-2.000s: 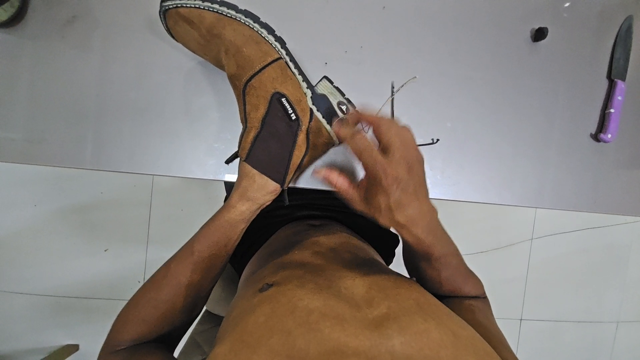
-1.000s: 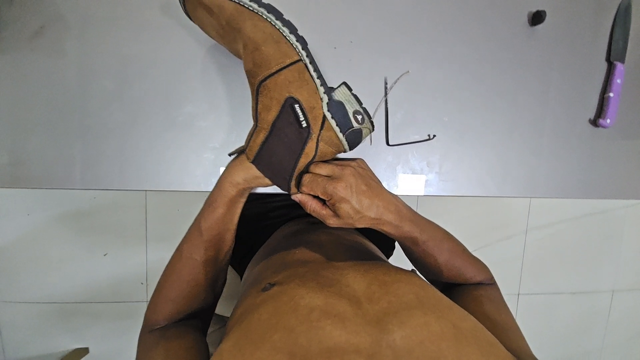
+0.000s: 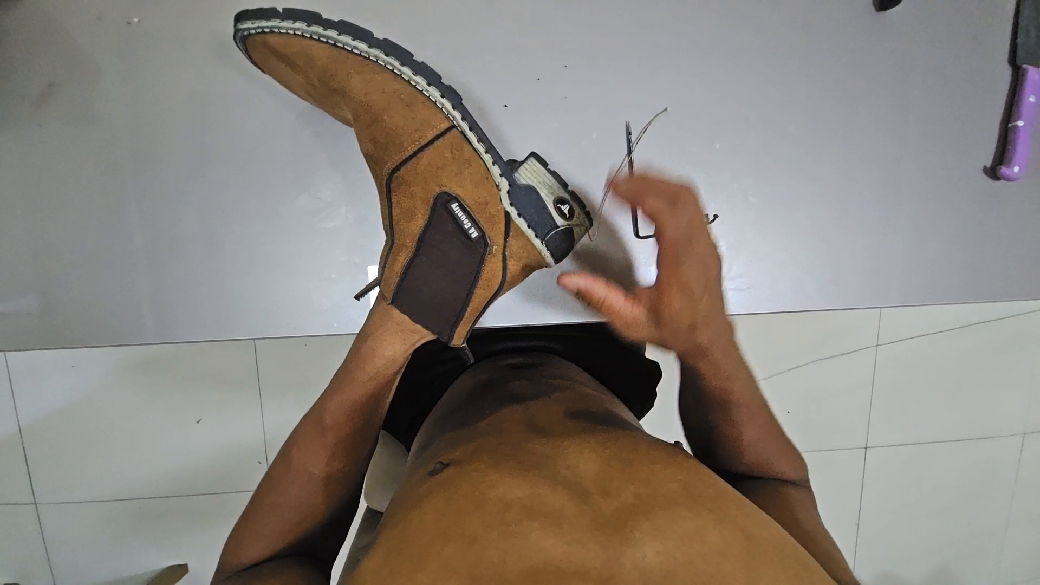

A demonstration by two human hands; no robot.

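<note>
A tan suede ankle boot (image 3: 439, 175) with a dark elastic side panel lies on its side on the grey table, toe toward the upper left. My left hand is inside the boot's shaft, hidden past the wrist; its fingers and what they touch cannot be seen. My right hand (image 3: 670, 260), blurred, is raised to the right of the heel, thumb and fingers apart and nothing between them. Beyond its fingers lie a thin wire or thread (image 3: 642, 134) and a bent black metal rod (image 3: 630, 175), partly covered by the hand.
A knife with a purple handle (image 3: 1019, 122) lies at the table's right edge. A small dark object (image 3: 886, 4) is at the top right. The table's near edge runs just in front of my torso, with tiled floor (image 3: 138, 414) below.
My right hand has let go of the boot's opening, where it was one second ago, and has moved up and right, beside the heel.
</note>
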